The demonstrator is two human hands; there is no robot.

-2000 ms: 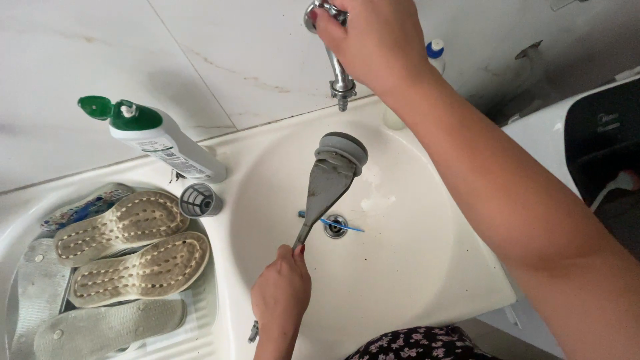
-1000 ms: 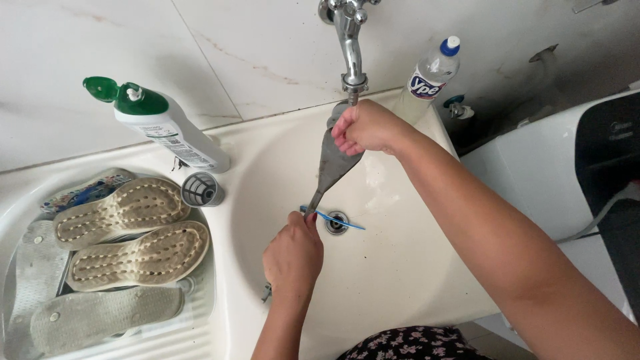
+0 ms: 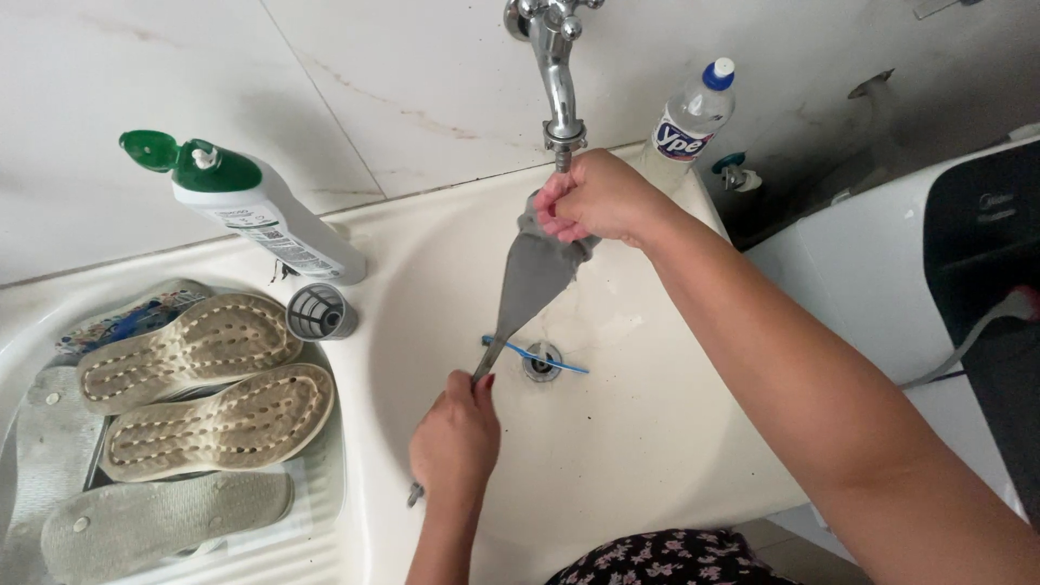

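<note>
My left hand (image 3: 457, 435) is closed around the thin handle of a grey long-handled implement (image 3: 536, 276), which slants up across the washbasin (image 3: 650, 439). Its wide flat part and upper end are above the bowl. Just below the chrome faucet's nozzle (image 3: 563, 134), my right hand (image 3: 597, 199) has bent fingers against that upper end; whether they grip it is hidden. A thin blue stick-like thing, perhaps a toothbrush (image 3: 561, 365), lies across the metal drain (image 3: 540, 370).
At the left, sandal soles (image 3: 219, 422) and flip-flops (image 3: 166, 516) lie in a ribbed basin. A green-capped white bottle (image 3: 268, 215) and a grey slotted cup (image 3: 321, 312) stand on the ledge. A clear Ypê bottle (image 3: 695, 114) is behind right, near a white appliance (image 3: 861, 252).
My right hand has come down from the faucet handle to the implement's upper end. The implement's round head showed two seconds ago and is now largely covered.
</note>
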